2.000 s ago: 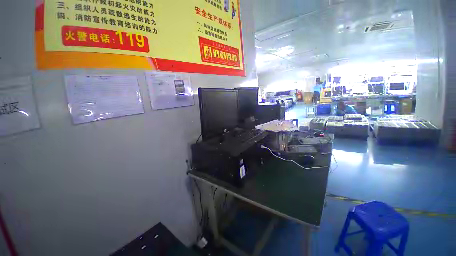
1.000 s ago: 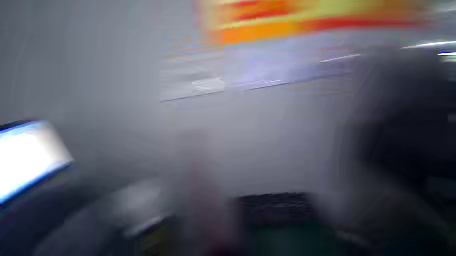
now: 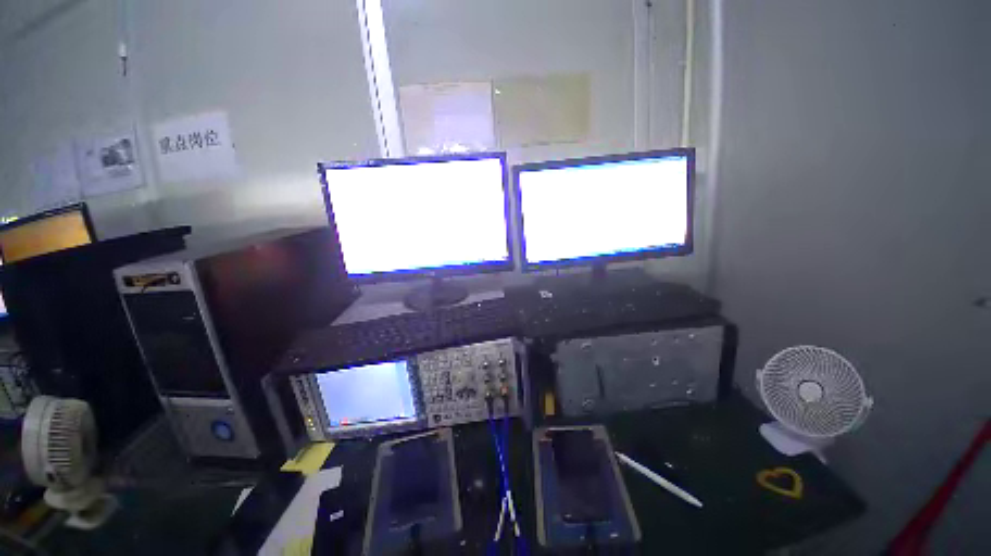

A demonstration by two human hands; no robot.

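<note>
No hand is in view. Two grey-framed coupler plates stand side by side at the bench front, a left plate point(image 3: 381, 510) and a right plate point(image 3: 623, 519). A dark smartphone point(image 3: 419, 478) lies on the left plate and another dark smartphone point(image 3: 580, 474) on the right plate. A dark lead shows at the lower end of each. Blue RF cables point(image 3: 501, 462) run down between the plates from the radio communication tester point(image 3: 465, 383), whose screen is lit. A white pen or stylus point(image 3: 660, 480) lies right of the right plate.
Two bright monitors point(image 3: 418, 217) stand above a keyboard point(image 3: 402, 331). A PC tower point(image 3: 174, 345) and a fan point(image 3: 60, 445) are at left. A scuffed grey case point(image 3: 639, 369), another fan point(image 3: 811, 393) and a yellow heart-shaped loop point(image 3: 780, 482) are at right. Paper sheets point(image 3: 302, 510) lie left of the plates.
The view has swung from the wall poster, another bench and the blue stool, through a blurred turn, to this bench with two lit monitors and the phones on the plates.
</note>
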